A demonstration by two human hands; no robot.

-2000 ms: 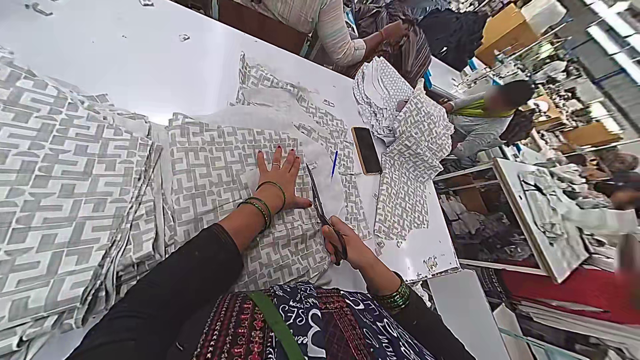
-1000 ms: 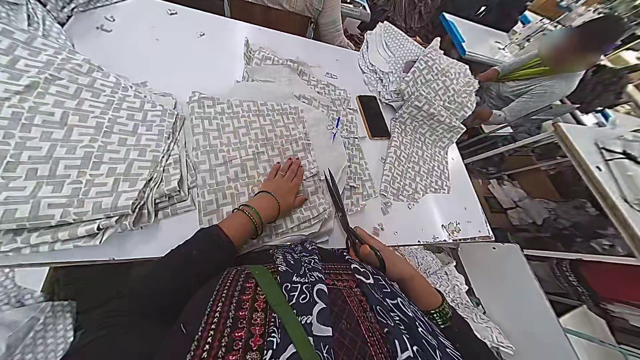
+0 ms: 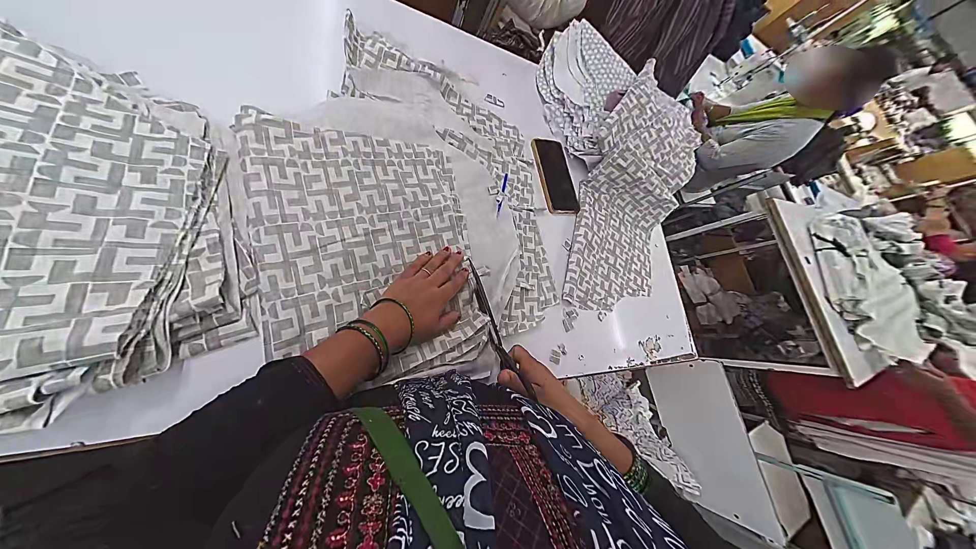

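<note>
My left hand [image 3: 428, 296] lies flat, fingers spread a little, on a stack of grey-and-white patterned fabric [image 3: 343, 206]. Close to its fingertips, the blades of a pair of black fabric scissors [image 3: 488, 309] run along the right edge of this stack. The scissors' handles are in my right hand [image 3: 534, 377], at the table's near edge. Thin white material and patterned offcuts [image 3: 526, 259] lie just right of the blades, with a blue pen [image 3: 502, 194] on them. Whether the blades are fully closed cannot be told.
A larger stack of patterned fabric [image 3: 84, 213] lies at the left on the white table [image 3: 252, 38]. A phone [image 3: 556, 175] rests beside draped patterned fabric [image 3: 625, 191] and dotted pieces [image 3: 583, 76] at the right. Another person [image 3: 762, 137] sits beyond the table.
The scissors, which stood open off the fabric's right edge a second ago, now lie along that edge with their blades nearer together. My left hand has moved toward the same edge.
</note>
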